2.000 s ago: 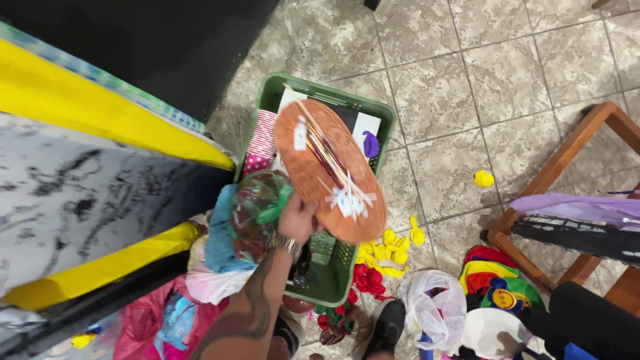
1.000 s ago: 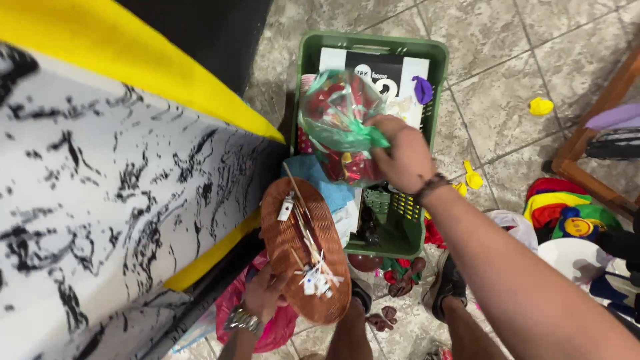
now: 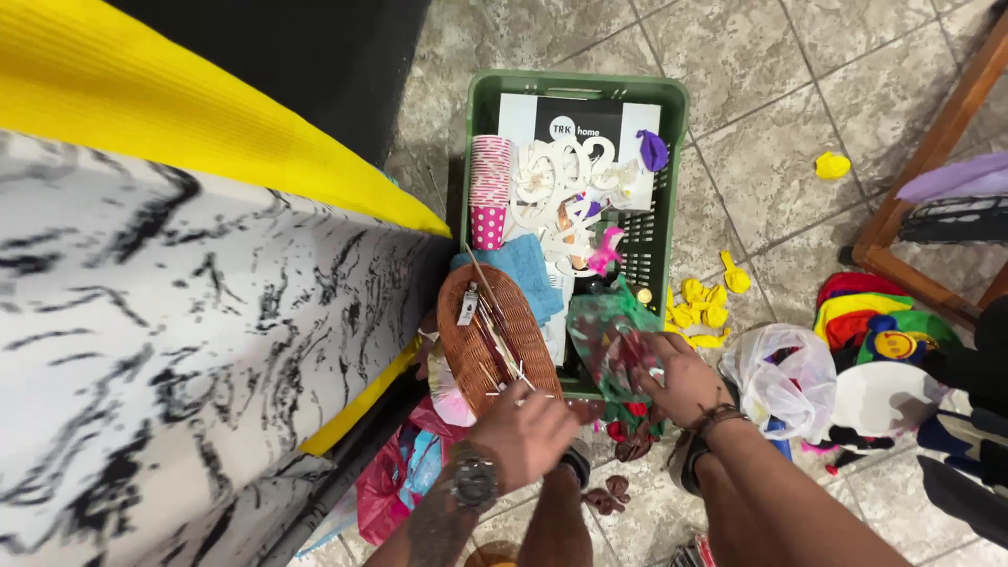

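My left hand (image 3: 524, 433) is at the near end of an oval wicker basket (image 3: 457, 346), its fingertips over several thin sticks (image 3: 490, 327) with white ends lying inside. My right hand (image 3: 683, 378) holds a green translucent plastic bag (image 3: 610, 323) with red contents, low in the near right part of a green plastic crate (image 3: 679, 110). Within the crate are a box (image 3: 579, 118), stacked pink-and-white paper cups (image 3: 490, 189), white cut-out shapes (image 3: 551, 177), a purple balloon (image 3: 652, 151) and a blue cloth (image 3: 526, 272). The wicker basket overlaps the crate's near left corner.
Yellow balloons (image 3: 699, 305) lie right of the crate on the tiled floor. Farther right are a white plastic bag (image 3: 780, 378), a colourful cloth item (image 3: 862, 307) and a wooden chair frame (image 3: 898, 213). Marbled fabric (image 3: 197, 339) hangs at left; a pink bag (image 3: 386, 488) lies below.
The wicker basket has gone from over the crate's middle to its near left side. The green bag, held above the crate's upper part a second ago, has come down toward the near right end.
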